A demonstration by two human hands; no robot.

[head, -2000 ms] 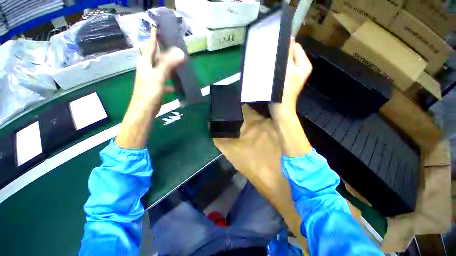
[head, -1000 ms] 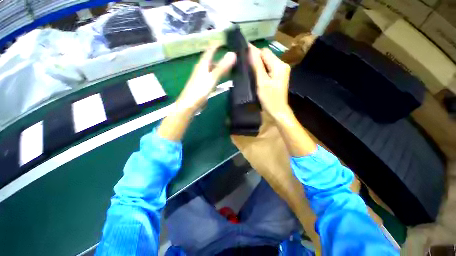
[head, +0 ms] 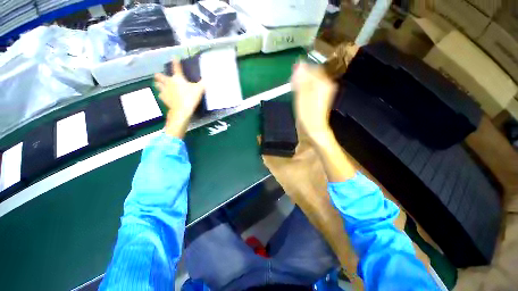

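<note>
My left hand [head: 180, 95] is on a black box half [head: 192, 69] at the far side of the green belt, its fingers at the box's left side. A box half showing a white rectangle [head: 220, 78] lies directly right of it. My right hand [head: 314, 99] is blurred above the carton flap, right of the box stack; whether it holds anything cannot be told. The short black box stack [head: 279, 126] sits at the belt edge. Laid-out boxes [head: 71, 134], alternating black and white, form a row at the left.
The carton flap [head: 298, 176] hangs toward my lap. Packed boxes [head: 420, 153] fill the large carton at right, with more black boxes [head: 412, 94] on top. White bins [head: 136, 67] of bagged parts stand behind the belt. Small white pieces [head: 217, 127] lie on the conveyor belt [head: 227, 165].
My hands have moved apart from the black box held between them. A black half and a white-faced half now lie at the far side. The laid-out row has shifted left.
</note>
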